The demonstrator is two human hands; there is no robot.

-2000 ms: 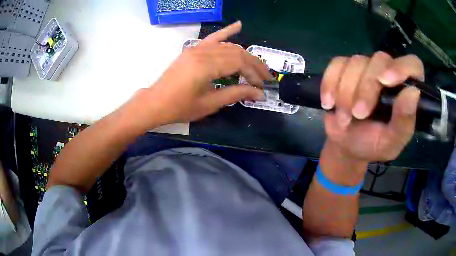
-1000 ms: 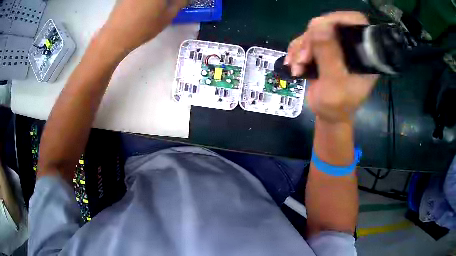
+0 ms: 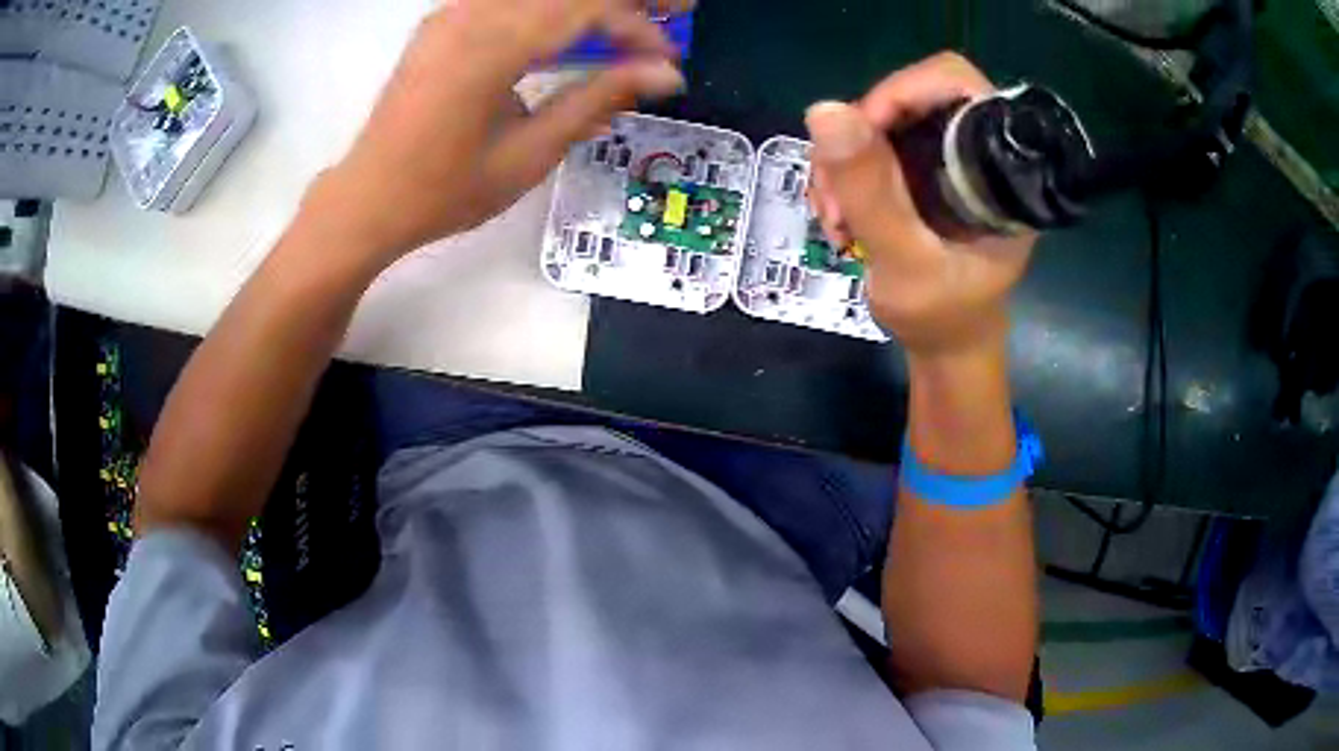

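Two white housings stand side by side on the dark green mat. The left housing [image 3: 580, 235] is open and shows a green circuit board [image 3: 699, 217] with a yellow block and red wires. The right housing [image 3: 775, 264] is partly hidden by my right hand. My right hand [image 3: 933, 220] grips the black electric screwdriver [image 3: 1013, 154], its rear end towards the camera and its tip hidden. My left hand [image 3: 499, 118] is blurred, above the white sheet and left housing, in front of the blue bin [image 3: 673, 33]. Whether its fingertips hold a screw cannot be told.
Another housing with a board [image 3: 198, 147] stands on the white sheet [image 3: 353, 330] at the left. Grey perforated pieces [image 3: 56, 125] are at the far left. Small green and yellow boards [image 3: 112, 440] lie below the sheet. A black cable [image 3: 1156, 367] hangs at the right.
My left hand has come down and right from the blue bin's edge since a second ago. The screwdriver is tilted more upright, over the right housing. The whole view has shifted slightly.
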